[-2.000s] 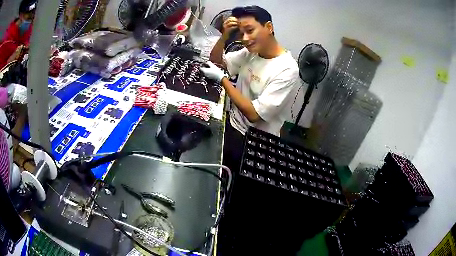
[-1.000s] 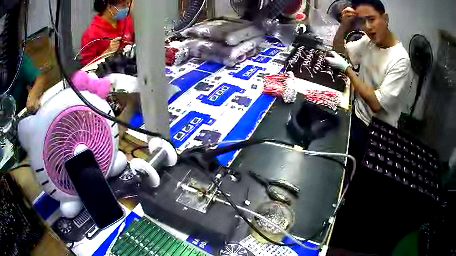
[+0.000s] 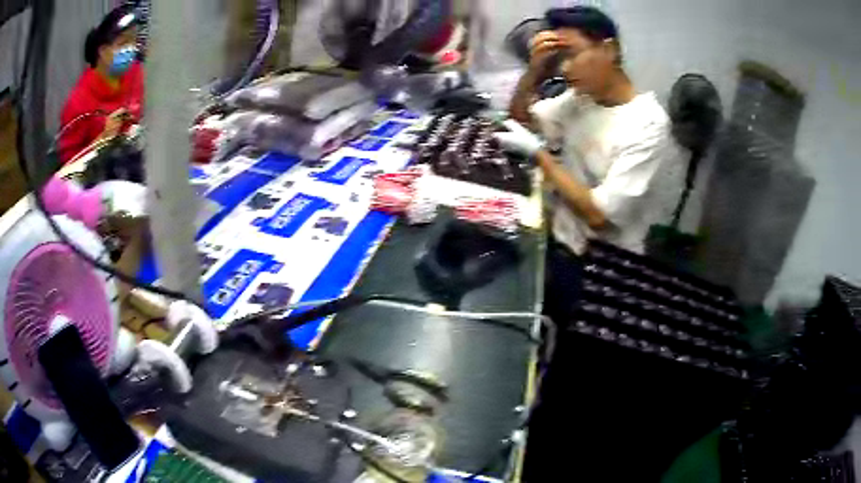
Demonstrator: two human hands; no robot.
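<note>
Neither of my hands is in the picture. Nearest in front of me, a green circuit board panel point(image 3: 184, 468) is cut off by the bottom edge. A dark block with a small metal soldering fixture point(image 3: 269, 406) stands at lower centre. Dark-handled pliers point(image 3: 411, 385) lie right of it, blurred. A round dish point(image 3: 406, 439) is just below the pliers, under a pale cable. White spools point(image 3: 179, 344) stand left of the fixture. A black smartphone point(image 3: 85, 396) leans before the pink fan grille point(image 3: 59, 311) at the left.
A grey post point(image 3: 172, 141) rises at left. Red and white wire bundles point(image 3: 396, 191) lie along the bench. A person in white point(image 3: 604, 151) sits at the far right side; a person in red point(image 3: 99, 99) is at the left. Black trays point(image 3: 661, 302) are stacked right of the bench.
The view has swung right, then partly back left. The fan and phone came into view and now sit at the left edge. The person in white has lowered their head.
</note>
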